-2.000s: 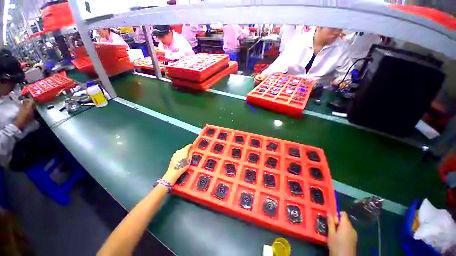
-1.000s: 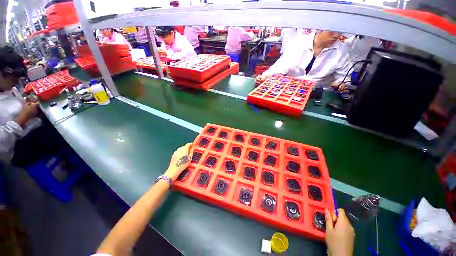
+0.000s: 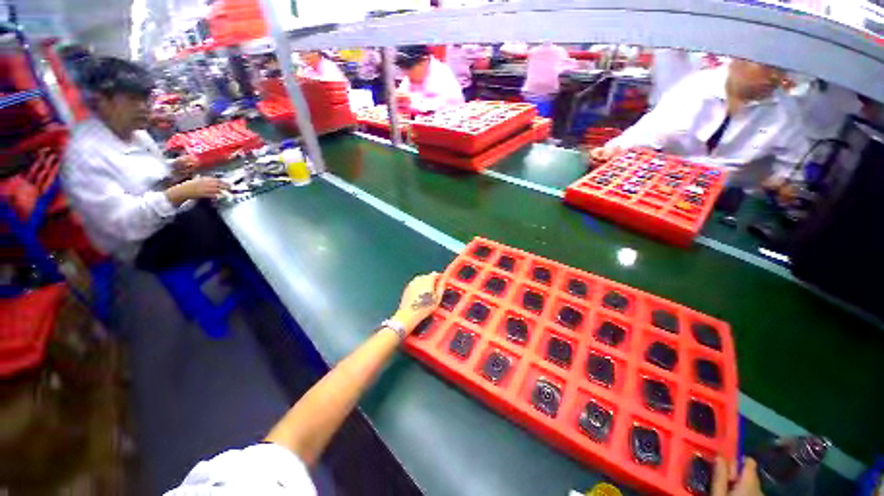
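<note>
A large orange-red grid tray [image 3: 572,334] lies on the green bench, with a small black rounded-square watch-like unit in its pockets; one unit [image 3: 595,419] shows a ring. My left hand [image 3: 420,302] holds the tray's left edge. My right hand [image 3: 739,479] is at the tray's near right corner, cut off by the lower edge of the picture; its fingers are at the rim. A thin blue stick [image 3: 741,438] stands out beside that hand along the tray's edge, partly hidden.
A small clear bottle [image 3: 797,455] lies right of the tray. A yellow pot [image 3: 603,490] is cut off at the bottom. Across the bench are another red tray [image 3: 645,192], stacked trays [image 3: 475,128] and a worker in white. Another worker [image 3: 126,184] sits at left beside a yellow-labelled bottle [image 3: 296,167].
The view has turned left, so the tray and both hands appear farther right. The seated worker at left shows more fully, and the blue bin has left the picture. Both hands remain at the tray.
</note>
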